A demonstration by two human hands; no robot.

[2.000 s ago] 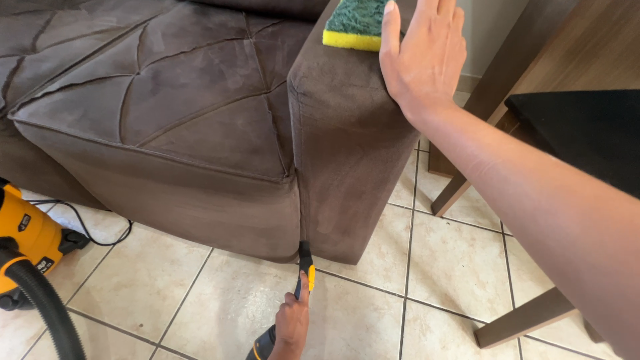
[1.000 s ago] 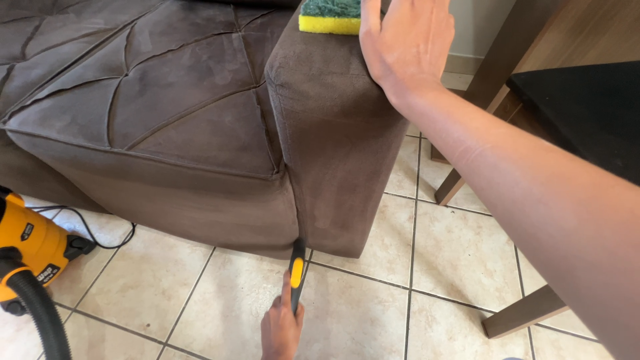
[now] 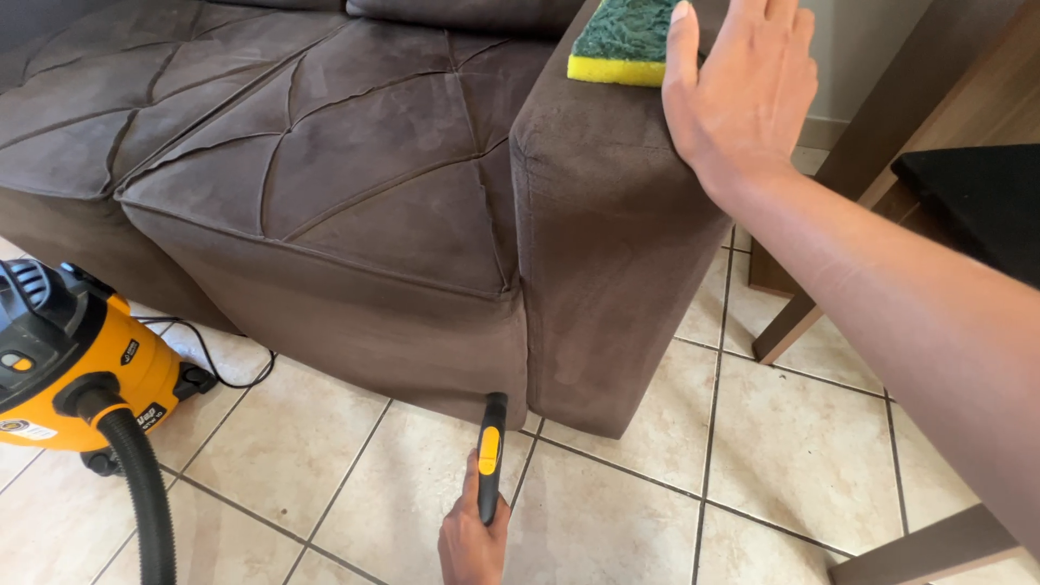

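Note:
My left hand [image 3: 475, 528] is closed around the black and yellow vacuum cleaner handle [image 3: 489, 463]. Its dark tip touches the lower front of the brown upholstered sofa [image 3: 366, 317], just left of the seam beside the armrest [image 3: 601, 244]. On top of that armrest rests my right hand [image 3: 743, 97], palm down with the fingers extended. A green and yellow scouring sponge [image 3: 621, 45] lies on the armrest at my right thumb, which overlaps its edge. Whether the thumb presses on the sponge cannot be told.
A yellow and black canister vacuum cleaner [image 3: 122, 357] stands at the left, with its ribbed black hose [image 3: 142, 487] and a thin cable [image 3: 231, 378] on the tiled floor [image 3: 617, 520]. Wooden furniture legs [image 3: 788, 325] and a black seat [image 3: 983, 203] are at the right.
The vacuum tip has moved from the seam between seat and armrest leftward onto the sofa's lower front. My right hand stays on the armrest beside the sponge.

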